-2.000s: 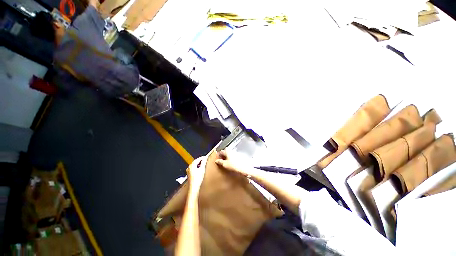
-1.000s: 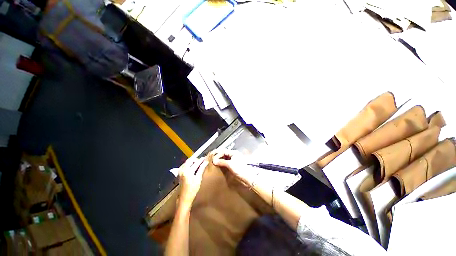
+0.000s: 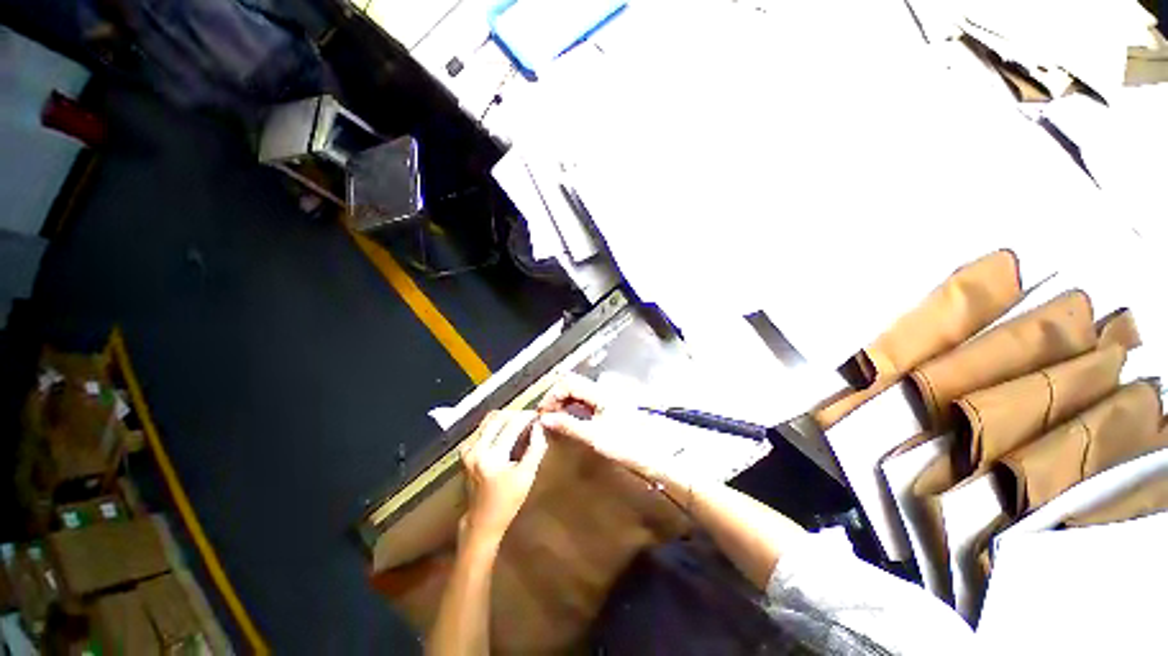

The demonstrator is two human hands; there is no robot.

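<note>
A tan-brown leather panel hangs over the near side of a grey work board and onto the wearer's lap. My left hand and my right hand meet at the panel's upper edge, fingertips almost touching, and pinch its margin. The pinched bit is small and mostly hidden by the fingers. A metal edge bar runs along the board's far side. A slim dark pen-like tool lies right of my right hand. An orange-red patch shows at the board's left end.
Folded brown panels overlap in a row at the right with white sheets between them. A long white table fills the back. A metal stool stands on the dark floor. Cardboard boxes lie at lower left. A person's dark clothing shows at upper left.
The view has shifted. Both hands have moved down and left along the edge bar, uncovering more of it, and still pinch the panel's edge. The person at upper left has moved largely out of view.
</note>
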